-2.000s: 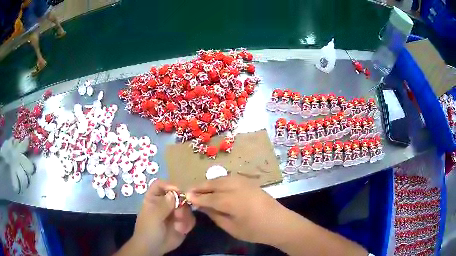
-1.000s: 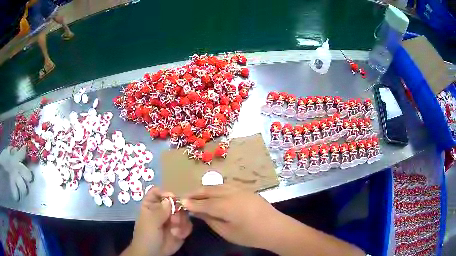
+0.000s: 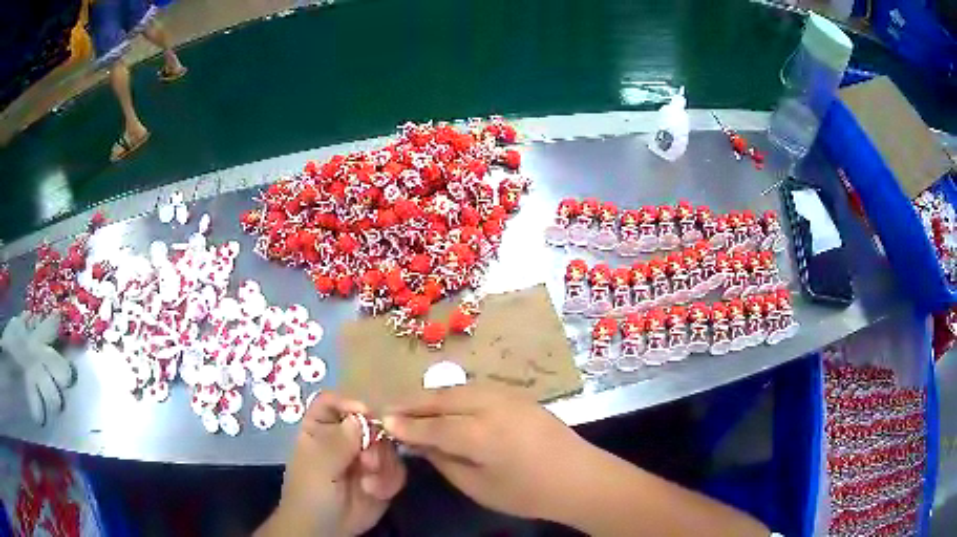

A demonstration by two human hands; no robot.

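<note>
My left hand (image 3: 341,462) pinches a small white base with red bits (image 3: 364,431) on edge, just past the table's front edge. My right hand (image 3: 462,441) meets it from the right, its fingertips closed on a small part at the base; the fingers mostly hide that part. A white round disc (image 3: 445,374) lies on the cardboard mat (image 3: 504,341), just beyond my right hand. A tangled heap of red-and-white figure bodies (image 3: 399,210) lies behind the mat. Loose white bases (image 3: 210,325) lie in a pile to the left.
Assembled figures (image 3: 682,275) stand in three rows at right. A black phone-like slab (image 3: 816,241), a clear bottle (image 3: 810,89) and a small white bottle (image 3: 672,124) lie beyond. A white glove (image 3: 40,362) lies far left. Blue bins flank the table; a person's legs (image 3: 128,100) show back left.
The hands stay together at the base, with only slight finger movement. The view has shifted a little, and the person's legs at back left appear further right.
</note>
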